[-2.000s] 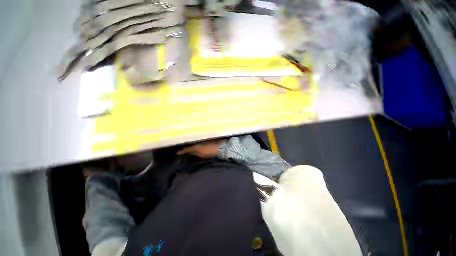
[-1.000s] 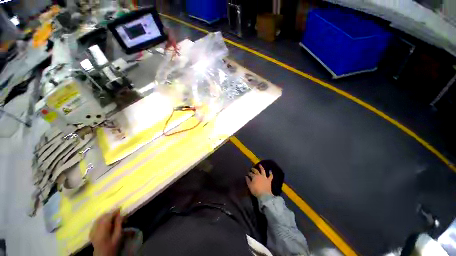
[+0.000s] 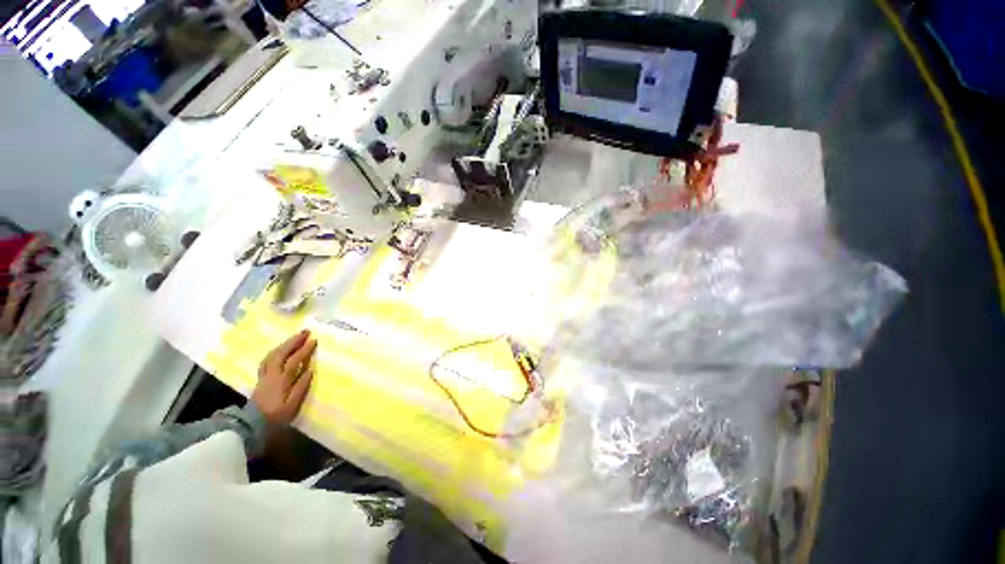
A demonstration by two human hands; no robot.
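Observation:
My left hand (image 3: 284, 378) rests on the yellow-taped front edge of the machine table (image 3: 386, 408), fingers slightly apart, with nothing seen in it. My right hand is not in view. A small pile of short webbing straps with metal clasps (image 3: 300, 249) lies beyond my left hand, left of the sewing machine head (image 3: 353, 165). A red cord (image 3: 468, 424) lies looped on the tape right of my hand, with a small dark tool (image 3: 526, 361) at its end. A thin metal tool (image 3: 338, 325) lies just past my fingertips.
Clear plastic bags (image 3: 738, 292) cover the table's right side; one holds many small metal pieces (image 3: 689, 457). A control screen (image 3: 634, 83) stands at the back. A white fan (image 3: 131, 238) and strap bundles (image 3: 31, 320) are at the left. A yellow floor line (image 3: 959, 165) runs at the right.
The view has swung left towards the machine, and the fan has come into view. My left hand now rests flat at the table edge. My right hand has left the picture.

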